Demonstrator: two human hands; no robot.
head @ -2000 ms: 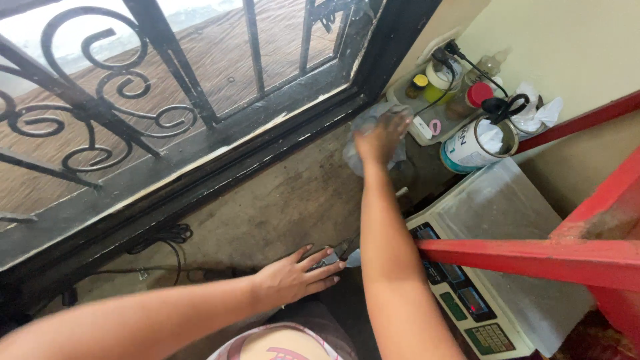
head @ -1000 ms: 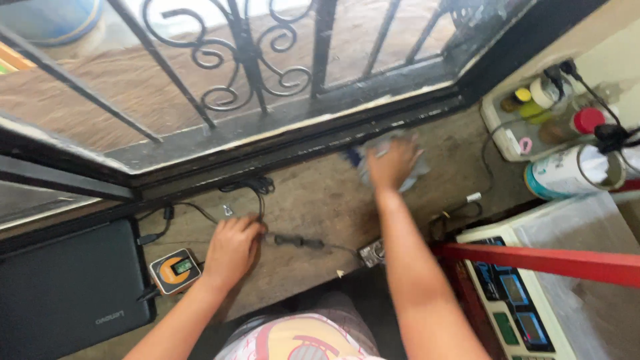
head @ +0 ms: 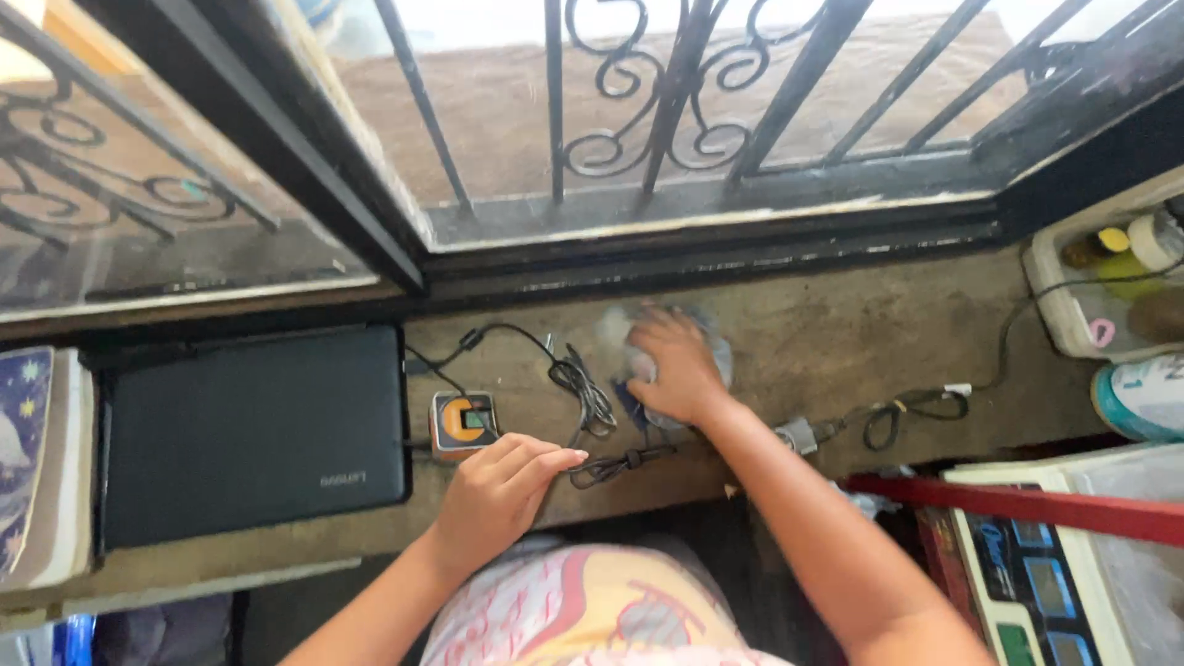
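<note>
My right hand (head: 678, 368) presses a crumpled gray-blue cloth (head: 720, 356) flat on the wooden counter (head: 832, 342), below the window frame. My left hand (head: 509, 476) is near the counter's front edge, with its fingertips at a bundled black cable (head: 606, 470); whether they grip it is unclear. Just beyond that hand sits a small orange and black device with a little display (head: 462, 421). A coiled black cord (head: 583, 388) lies between the device and the cloth.
A closed black Lenovo laptop (head: 254, 430) and books (head: 42, 462) lie at left. At right are a gray plug adapter (head: 797, 435), a looped cable (head: 916, 412), a plastic tray of jars (head: 1054, 310), a teal-white can (head: 1142, 398), a red bar (head: 1036, 509) and a digital scale (head: 1045, 573).
The view has swung left, bringing the whole laptop in. My right hand and the cloth have moved left along the counter, closer to the coiled cord.
</note>
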